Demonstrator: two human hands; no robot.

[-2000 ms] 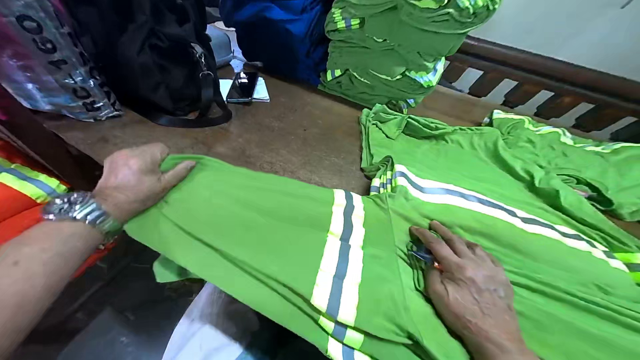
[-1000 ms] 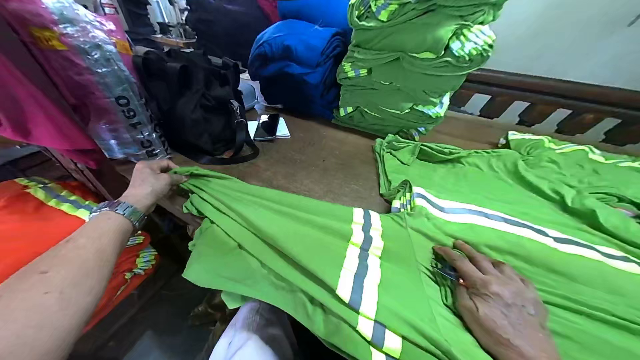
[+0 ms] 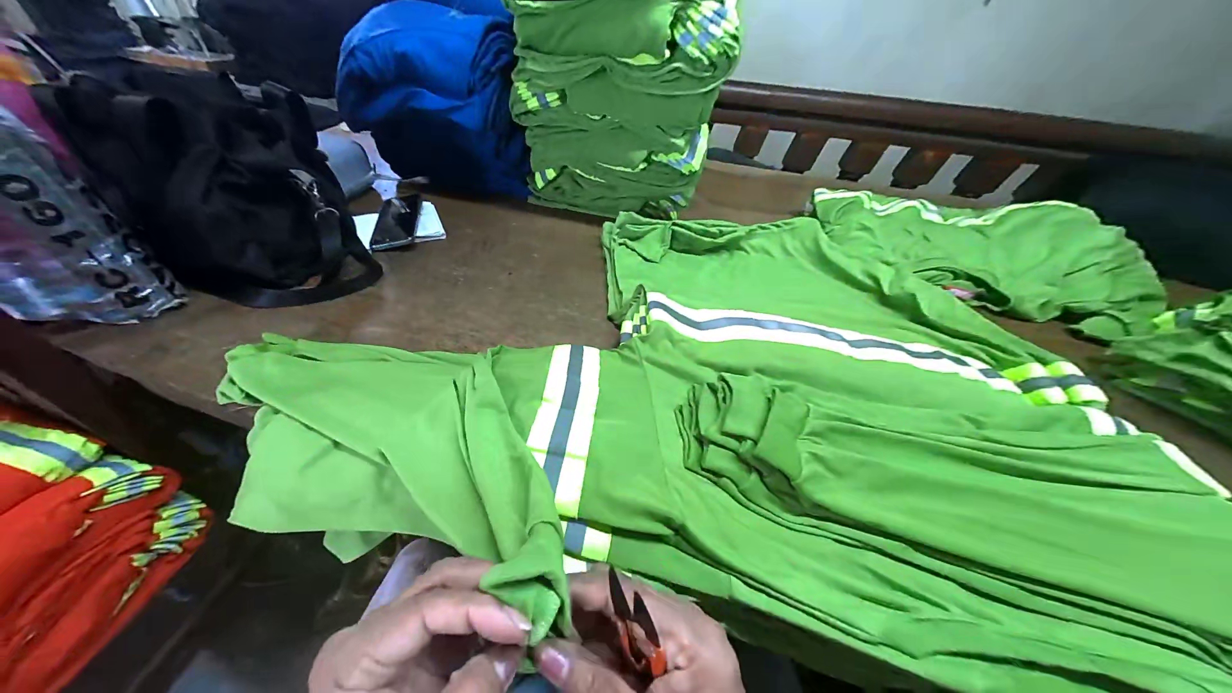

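At the bottom middle, my left hand [image 3: 433, 630] pinches a gathered edge of a green fabric garment [image 3: 385, 443]. My right hand [image 3: 645, 640] meets it there, thumb and fingertips on the same bit of cloth. Small thread snips [image 3: 637, 626] with dark pointed blades and an orange-red part rest in my right hand, blades up and apart. The garment lies over the table's front edge, with white, grey and yellow reflective strips [image 3: 568, 414] across it. More green garments with reflective strips are layered to the right.
A tall stack of folded green garments [image 3: 616, 125] stands at the back beside a blue bundle [image 3: 423, 87]. A black bag [image 3: 202, 183] and a phone [image 3: 396, 222] lie on the wooden table [image 3: 481, 269]. Orange-red garments [image 3: 77, 539] are piled low at left; a wooden rail [image 3: 914, 115] runs behind.
My left hand has let go of the cloth at the far left and come to the bottom middle. My right hand has moved left and down beside it. The snips' blades now show clearly.
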